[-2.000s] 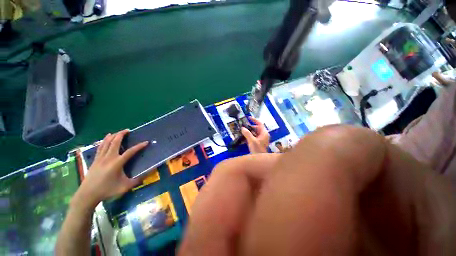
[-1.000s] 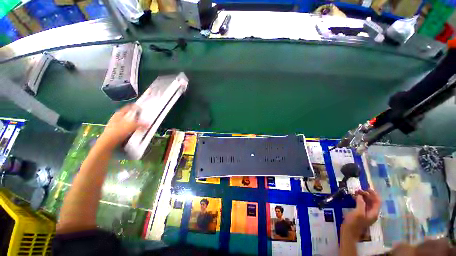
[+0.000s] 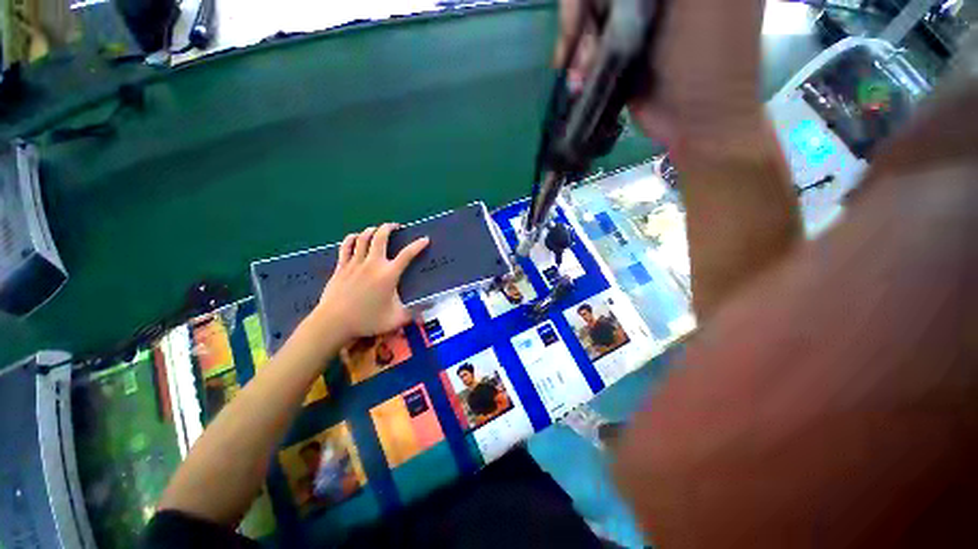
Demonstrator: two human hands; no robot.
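A long dark grey soundbar housing [image 3: 311, 281] lies flat on the printed bench mat [image 3: 456, 450]. My left hand [image 3: 370, 281] lies on top of its middle, fingers spread, pressing or holding it. My right hand [image 3: 643, 64], at the top right, is wrapped around the black electric screwdriver [image 3: 595, 107]; part of the hand is hidden by the tool and cut by the top edge. The silvery screwdriver nozzle [image 3: 530, 231] points down at the housing's right end; contact cannot be told. A black cable with plug [image 3: 556, 287] lies right of the housing.
A wide green conveyor belt [image 3: 268, 139] runs behind the bench. One housing [image 3: 27, 231] is on it at the left edge, and another housing [image 3: 34, 450] stands below, left of the mat. The white screw feeder [image 3: 804, 129] is at the right, partly behind my right arm.
My left hand has let go of the pale housing it held over the belt and now rests on the dark one. My right hand has left the cable and taken hold of the screwdriver. The view has turned.
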